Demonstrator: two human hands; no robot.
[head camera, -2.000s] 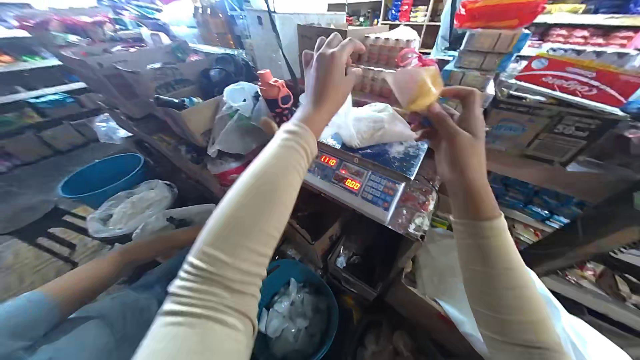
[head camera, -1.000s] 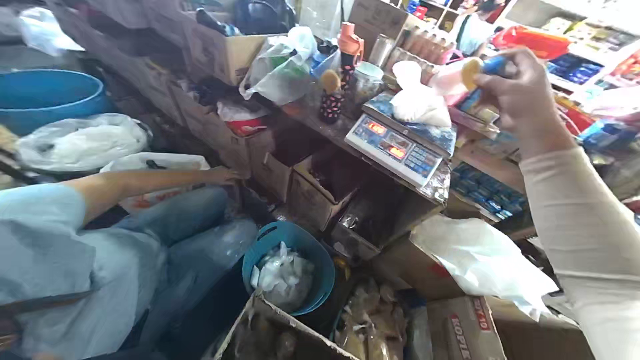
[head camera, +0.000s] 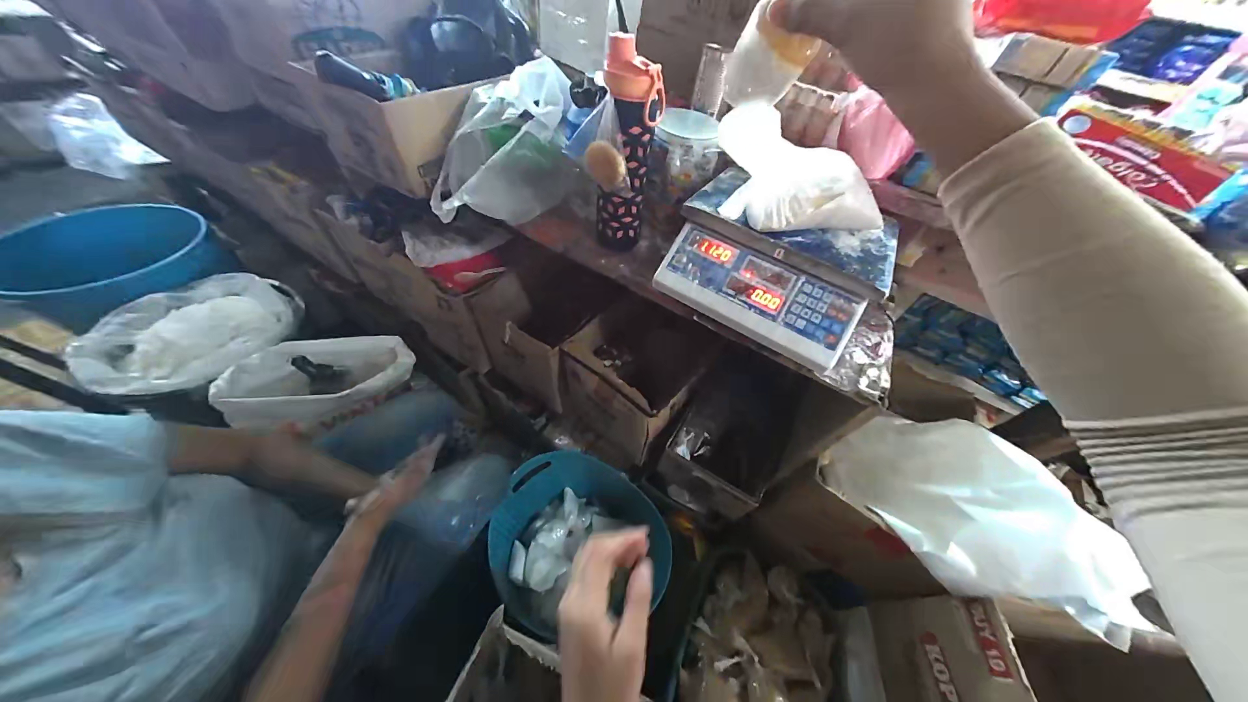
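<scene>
At the top, my right hand (head camera: 868, 34) grips a translucent container (head camera: 770, 58) with a yellowish part, just above an open white plastic bag (head camera: 814, 185). The bag, with pale contents, rests on the blue platform of a digital scale (head camera: 765, 297), whose red displays are lit. My left hand (head camera: 604, 604) is low in the view, its fingers apart and holding nothing that shows. It is over the near edge of a teal basket (head camera: 658, 507) holding small clear plastic bags (head camera: 556, 541).
A bottle with an orange lid (head camera: 634, 73), a lidded jar (head camera: 687, 146) and a plastic bag (head camera: 517, 146) stand left of the scale. Cardboard boxes (head camera: 614, 409) line the space below. At left are another person's arms (head camera: 341, 556), a blue tub (head camera: 97, 253) and a lined bucket (head camera: 185, 331).
My left hand, over the scale two seconds ago and out of view one second ago, is now low by the teal basket. The other person's second arm has come into view.
</scene>
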